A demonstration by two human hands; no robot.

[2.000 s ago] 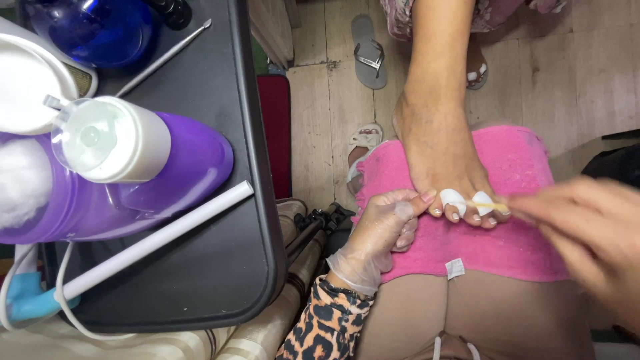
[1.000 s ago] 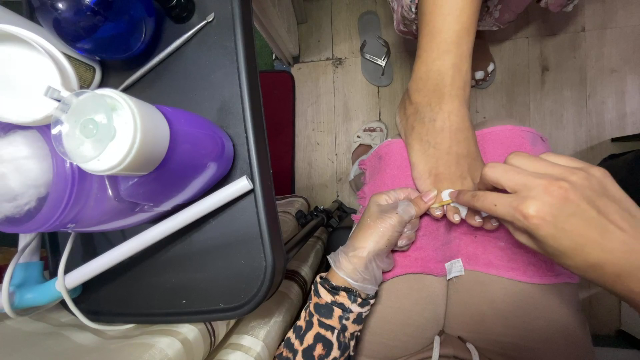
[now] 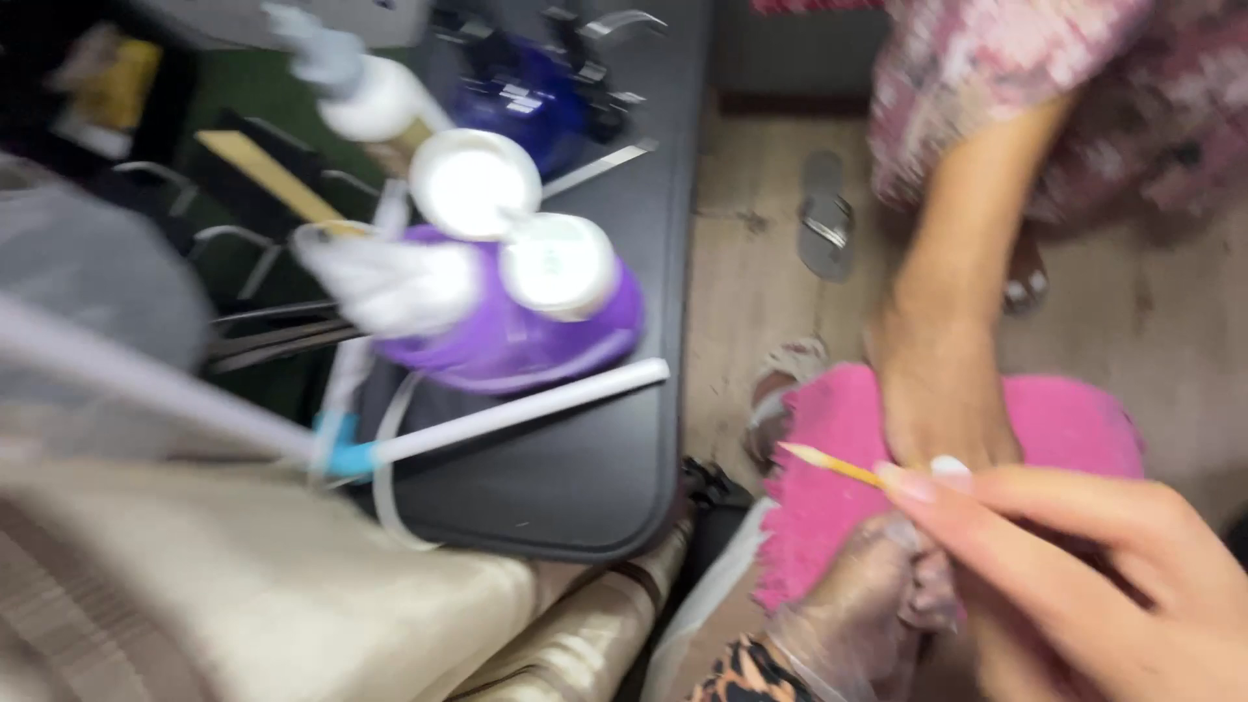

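Observation:
My right hand (image 3: 1082, 556), bare, pinches a thin wooden stick (image 3: 829, 464), its pale pointed tip aimed left above the pink towel (image 3: 1072, 419). Beneath it my left hand (image 3: 868, 585), in a clear plastic glove, is curled near the toes of another person's foot (image 3: 941, 390); what its fingers hold is hidden. That foot rests on the towel over my lap, its toes mostly behind my right hand. White cotton (image 3: 953, 472) shows at the toes.
At left a black tray (image 3: 546, 497) carries a purple container (image 3: 526, 341) with white cotton (image 3: 400, 283), a white pump-top bottle (image 3: 558, 263), a blue bottle (image 3: 536, 107) and a metal tool (image 3: 600, 168). A white tube (image 3: 517, 409) crosses the tray. A grey flip-flop (image 3: 827, 219) lies on the floor.
My right hand has lifted off the toes with the stick, which now points left over the towel. The view has swung left and is blurred.

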